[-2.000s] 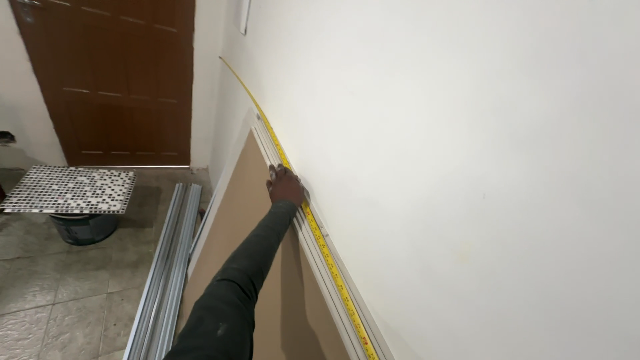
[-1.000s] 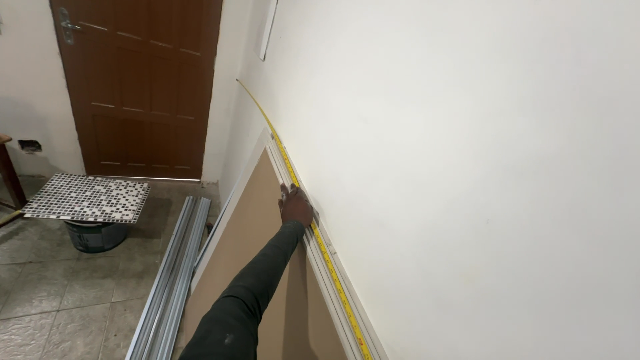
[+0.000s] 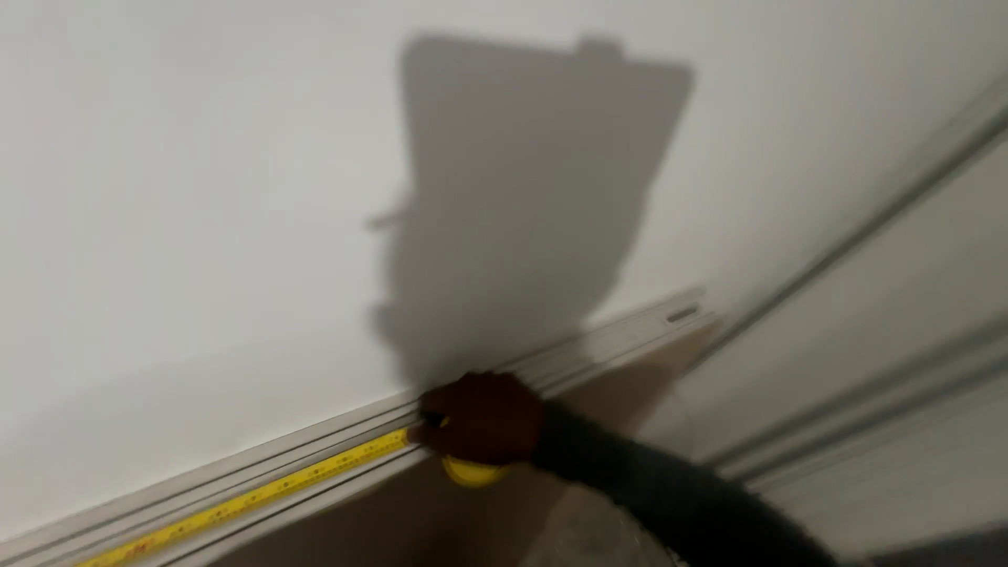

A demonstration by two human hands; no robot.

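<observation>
My right hand is closed around a yellow tape measure case, whose lower part shows beneath the fingers. From the hand the yellow blade runs down to the lower left, lying along the white top edges of stacked boards. The boards stand against the white wall, and a brown board face shows below the edges. A dark long sleeve covers the right arm, which comes in from the lower right. My left hand is out of view. The picture is blurred.
A white wall rises behind the boards, with a large head-shaped shadow on it. Long pale surfaces with dark lines slant along the right side. A patch of floor shows at the bottom.
The view has swung far along the boards. The hand that pressed on the tape blade is out of view, as are the door and tiled sheet. My right hand with the tape case has come into view.
</observation>
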